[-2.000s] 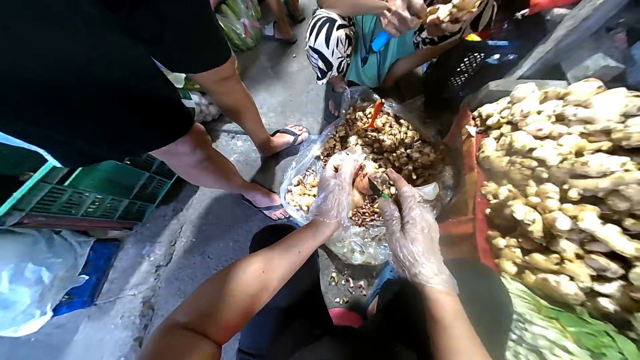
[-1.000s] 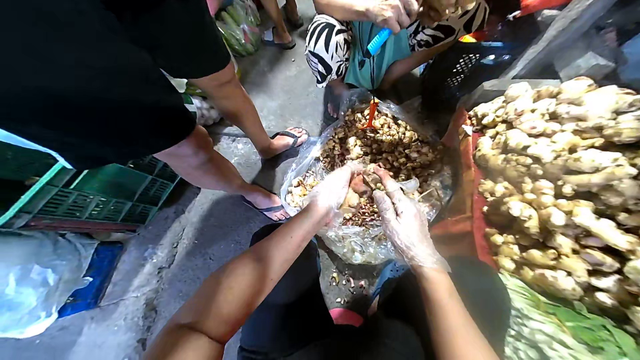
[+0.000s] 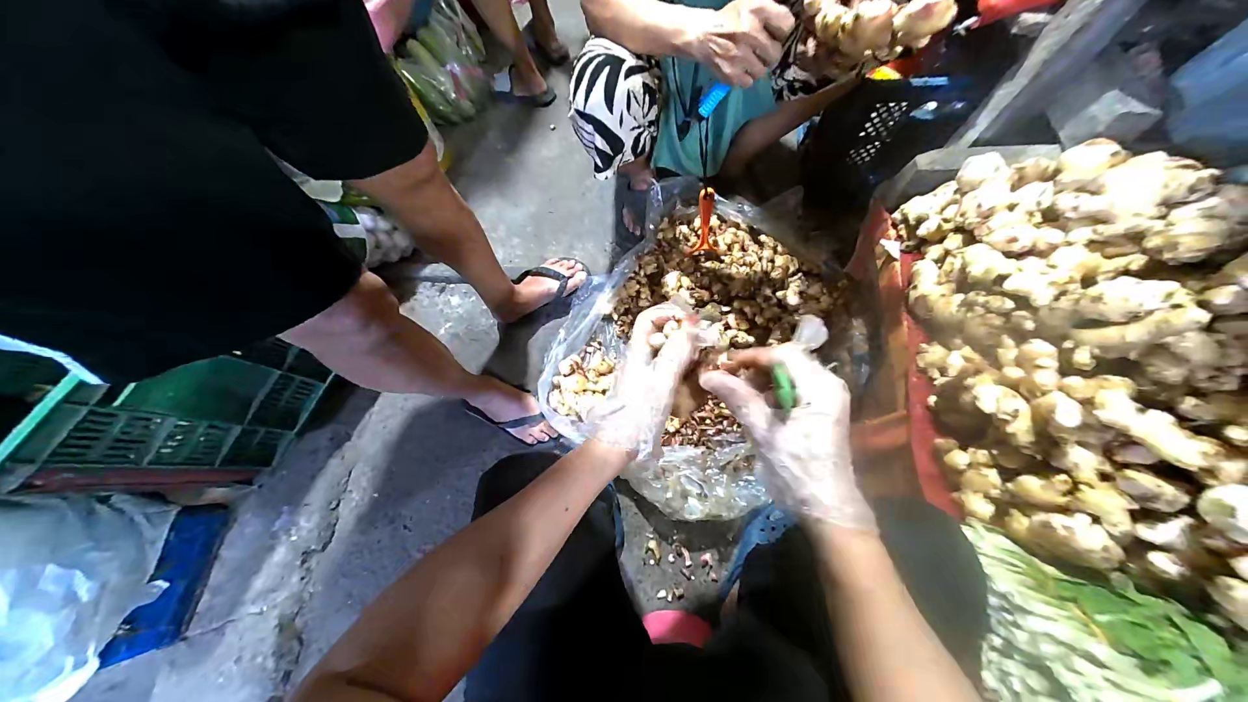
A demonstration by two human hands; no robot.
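A clear plastic bag (image 3: 575, 366) stands on the ground between my knees and a seated person. Ginger pieces (image 3: 751, 278) fill its back part, paler pieces (image 3: 585, 375) lie at its left, and reddish-brown scraps (image 3: 707, 426) lie nearest me. My left hand (image 3: 648, 375), in a clear plastic glove, is closed around a small piece of ginger above the bag. My right hand (image 3: 795, 424), gloved too, holds a small tool with a green handle (image 3: 783, 386); its blade cannot be made out. An orange-handled peeler (image 3: 705, 219) hangs over the ginger on a dark cord.
A large heap of ginger (image 3: 1082, 341) lies at the right, with leafy greens (image 3: 1121, 624) below it. A person in black (image 3: 175, 175) stands at the left beside green crates (image 3: 185, 419). Across the bag, a person's hand (image 3: 741, 41) is near a bigger ginger root (image 3: 868, 29).
My hands, close together a second ago, are now farther apart, and the right one has turned so the green handle shows. Across from me, the other person's hand has shifted slightly.
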